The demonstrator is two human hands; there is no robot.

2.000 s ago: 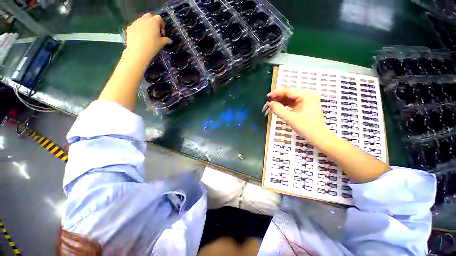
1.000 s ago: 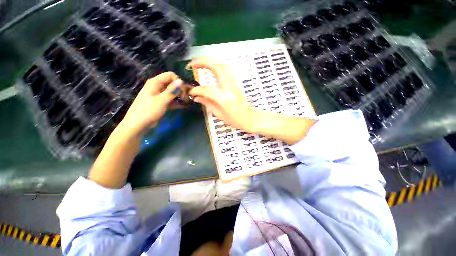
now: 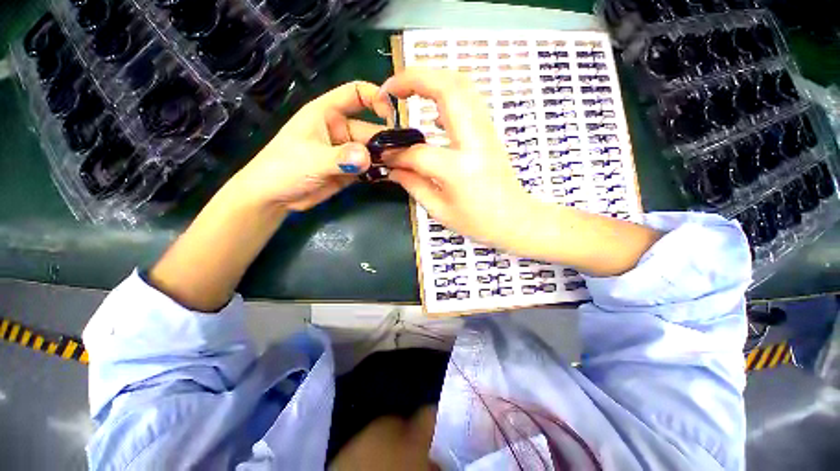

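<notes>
A black watch housing (image 3: 396, 139) is held between both hands in front of me, at the left edge of the adhesive sheet. My left hand (image 3: 322, 147) holds it from the left with thumb and fingers. My right hand (image 3: 460, 156) has its thumb and fingertips at the housing's right side. Whether an adhesive piece is at the fingertips cannot be told. The white adhesive sheet (image 3: 589, 120) carries columns of small dark pieces; some upper-left places look pale tan. The backing board (image 3: 421, 267) shows as a thin brown edge.
A clear blister tray (image 3: 120, 106) with black housings stands at the upper left. Another clear tray (image 3: 728, 87) of black parts is at the right, beyond the sheet. A tiny pale speck (image 3: 368, 267) lies on the green mat (image 3: 276, 262) near its front edge. Striped floor tape shows below.
My left hand has come from the left tray to the middle and meets my right hand at the housing. The view has shifted, and the hands and housing now show more clearly.
</notes>
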